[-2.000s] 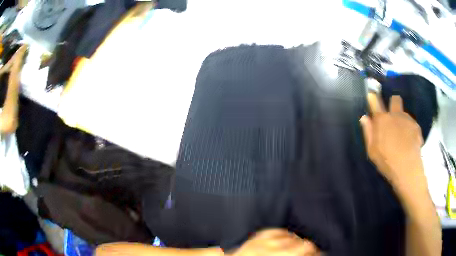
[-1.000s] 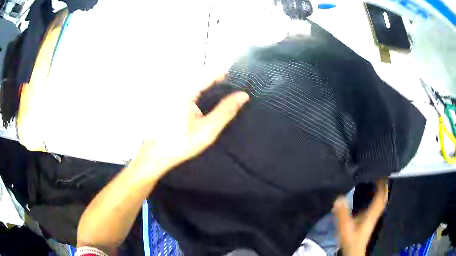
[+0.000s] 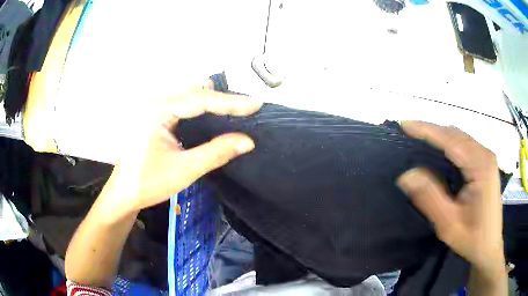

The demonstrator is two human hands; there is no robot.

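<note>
A black fabric panel [image 3: 324,191] lies over the front edge of the white machine table and hangs towards my lap. My left hand [image 3: 173,139] is at its left end, with cloth between the thumb and fingers. My right hand [image 3: 463,191] is at its right end, fingers at the upper edge and thumb on the near face, with cloth between them. Fine pale ribs run along the upper part of the cloth between my hands. My palms are partly hidden by cloth.
A smartphone [image 3: 476,33] lies at the upper right. Yellow-handled scissors [image 3: 524,165] are at the right edge. The bed cover's oval notch [image 3: 267,71] shows behind the cloth. A yellow-tan board [image 3: 43,110] and dark pieces [image 3: 55,37] are at left. A blue crate [image 3: 194,243] is below.
The cloth has come away from the machine head towards the table's front edge. My right hand has risen from below the table edge onto the cloth. My left hand has moved left and down.
</note>
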